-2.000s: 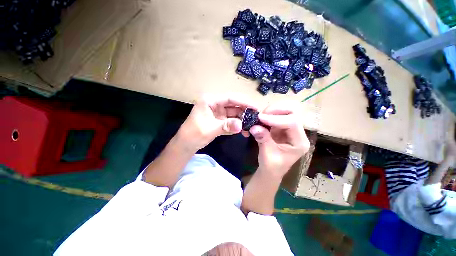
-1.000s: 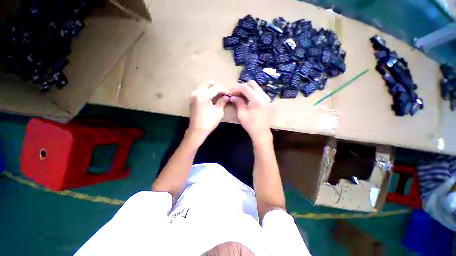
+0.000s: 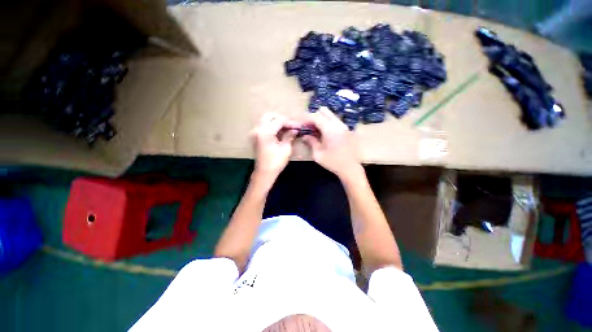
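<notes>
My left hand [image 3: 272, 144] and my right hand [image 3: 332, 142] meet above the bench's front edge. Between their fingertips they hold a small dark part [image 3: 302, 132], mostly hidden by the fingers. Whether it is one piece or two cannot be told. The central heap of black parts [image 3: 370, 71] lies just beyond my hands. A narrower heap of black parts [image 3: 524, 81] lies to the right, past a thin green strip [image 3: 446, 100].
A large carton [image 3: 156, 97] with black parts [image 3: 81, 97] stands at the left. A small open carton [image 3: 480, 249] is below the bench edge at right. A red stool [image 3: 97, 217] is at lower left. Cardboard [image 3: 227, 78] covers the bench.
The view has swung left, showing more of the large carton; the other person is now almost out of view. My hands have moved closer together and stay on the small part.
</notes>
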